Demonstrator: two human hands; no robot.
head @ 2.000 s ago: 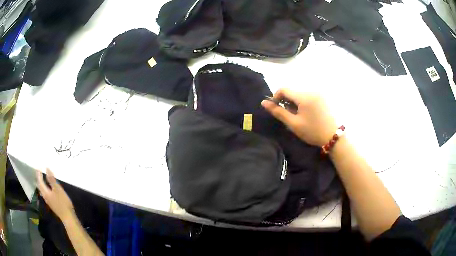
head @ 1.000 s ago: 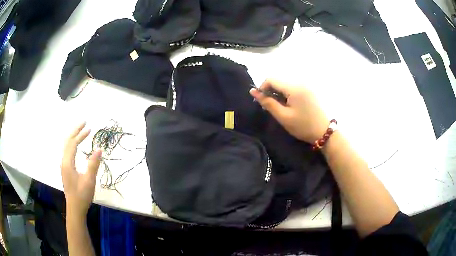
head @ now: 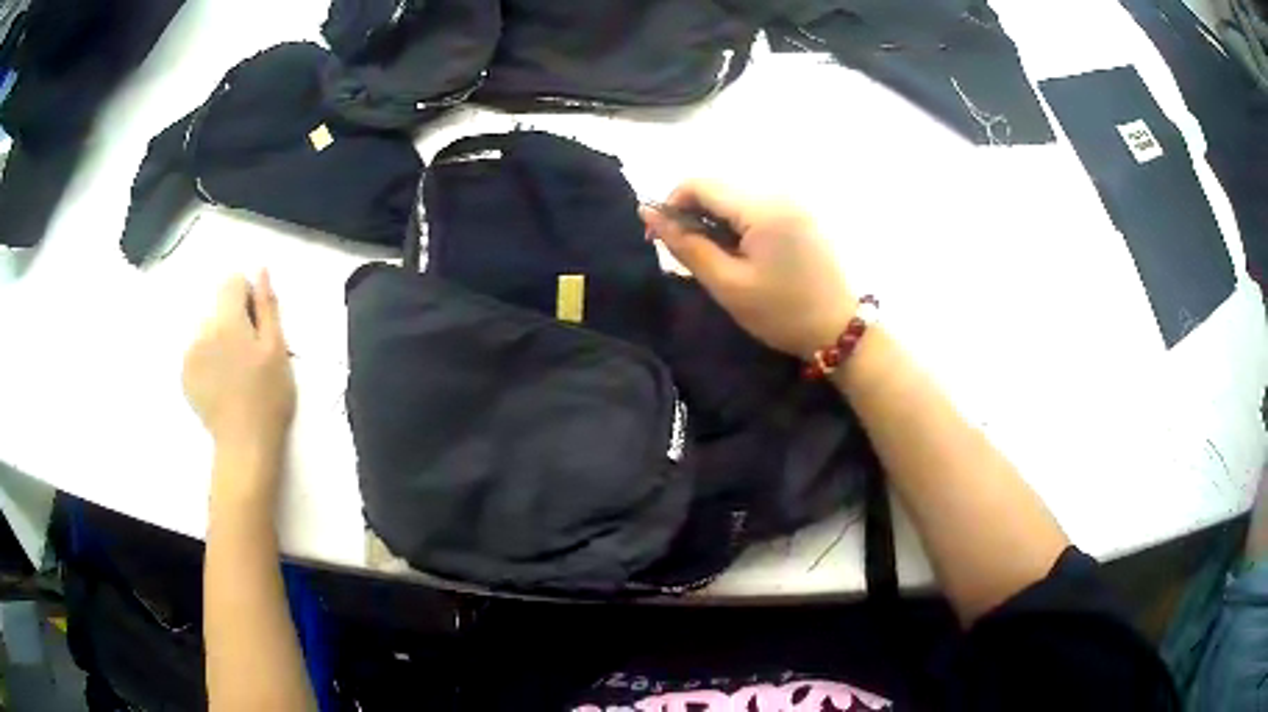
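A black unfinished bag [head: 508, 431] lies on the white table in front of me, with a rounded flap over its lower part, a small yellow patch and zipper teeth along its edges. My right hand [head: 758, 264] is at the bag's upper right edge, closed around dark thread snips [head: 695, 220] with their tip at the fingertips. My left hand [head: 244, 355] is at the left of the bag, apart from it, fingers drawn together over the table. The loose thread pile is no longer visible; whether it is inside my left hand is hidden.
More black bag pieces [head: 285, 146] lie behind and to the left, one with a small pale sticker. Another black bag [head: 598, 49] lies at the back. A flat black panel [head: 1147, 209] with a white label lies at the right. A blue crate shows below the table's left edge.
My left hand came up from the lower left over the thread pile, and its spread fingers have closed. The pile has gone from view. My right hand stays by the bag; the view shifted.
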